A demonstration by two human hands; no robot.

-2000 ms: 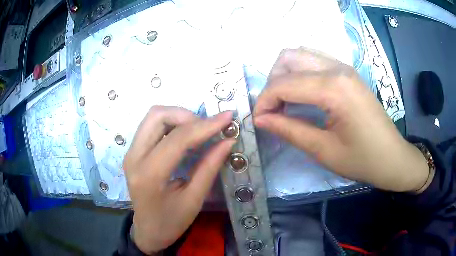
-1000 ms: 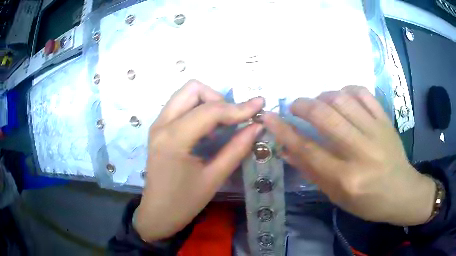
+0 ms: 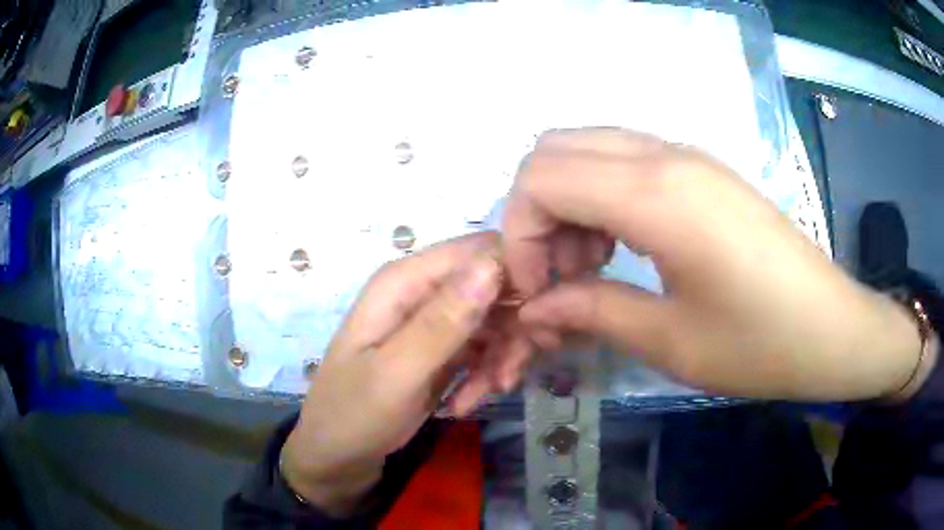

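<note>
A narrow grey fixture bar (image 3: 564, 466) with a row of round seats runs from under my hands down toward my lap; its upper part is hidden. Round components show in its visible seats. My left hand (image 3: 404, 347) is pinched, with a tiny thin part (image 3: 512, 302) at its fingertips, blurred and mostly covered. My right hand (image 3: 662, 254) is curled over from the right, its fingertips meeting the left ones at that part; its grip is hidden. The clear tray (image 3: 215, 217) holds several small round components (image 3: 300, 166) on its left side, over a white sheet.
A smaller glossy white patterned tray (image 3: 129, 259) lies at the left. A panel with a red button (image 3: 119, 100) is at the upper left. A black oval object (image 3: 883, 243) lies on the grey surface (image 3: 859, 155) at the right, partly behind my wrist. Blue bins are at the left edge.
My hands have come together with fingertips meeting, and my right hand has curled over the bar's upper part. Earlier, my left fingertips were at a component on the bar. The view has shifted slightly.
</note>
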